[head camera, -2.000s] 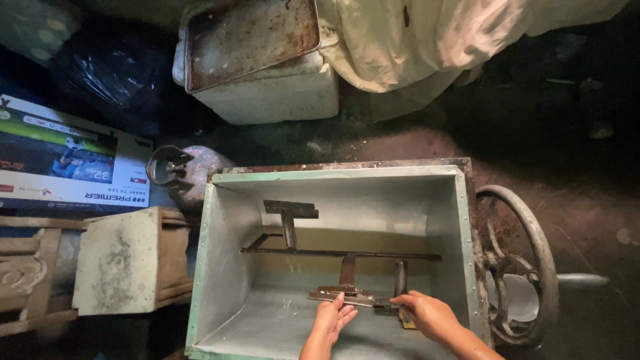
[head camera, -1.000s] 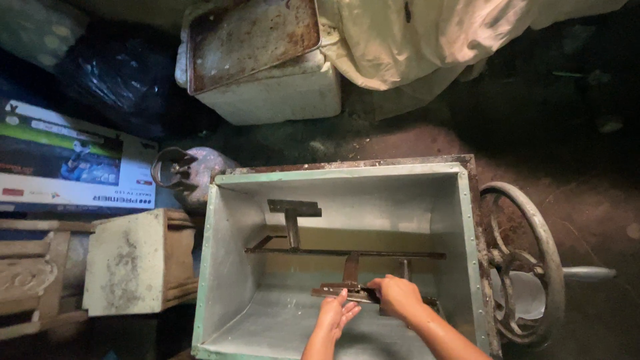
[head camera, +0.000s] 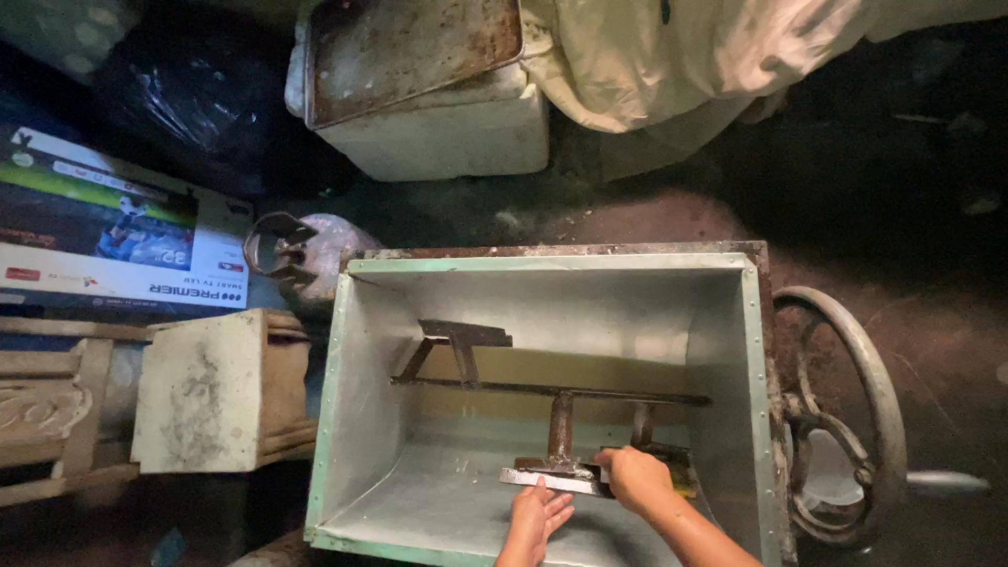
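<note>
A sheet-metal trough (head camera: 327, 441) with riveted rims holds a dark metal shaft (head camera: 520, 387) with several paddle arms. Under the middle arm (head camera: 560, 429), a light metal strip (head camera: 551, 480) lies along the paddle's lower edge. The fingertips of my left hand (head camera: 535, 516) touch this strip from below, its other fingers spread. My right hand (head camera: 639, 476) is curled at the right end of the same paddle; what lies under its fingers is hidden. Another paddle (head camera: 466, 334) stands at the upper left of the trough, and one more (head camera: 669, 457) is partly behind my right hand.
A large handwheel (head camera: 882, 394) with a handle is on the trough's right side. A gas cylinder (head camera: 335, 244), a wooden piece of furniture (head camera: 205, 394) and a television box (head camera: 220, 268) are at the left. Behind stands a white container (head camera: 441, 138) with a stained tray (head camera: 409, 47) on top.
My right hand has moved left from the right-hand paddle to the right end of the middle one. My left hand stays at the strip.
</note>
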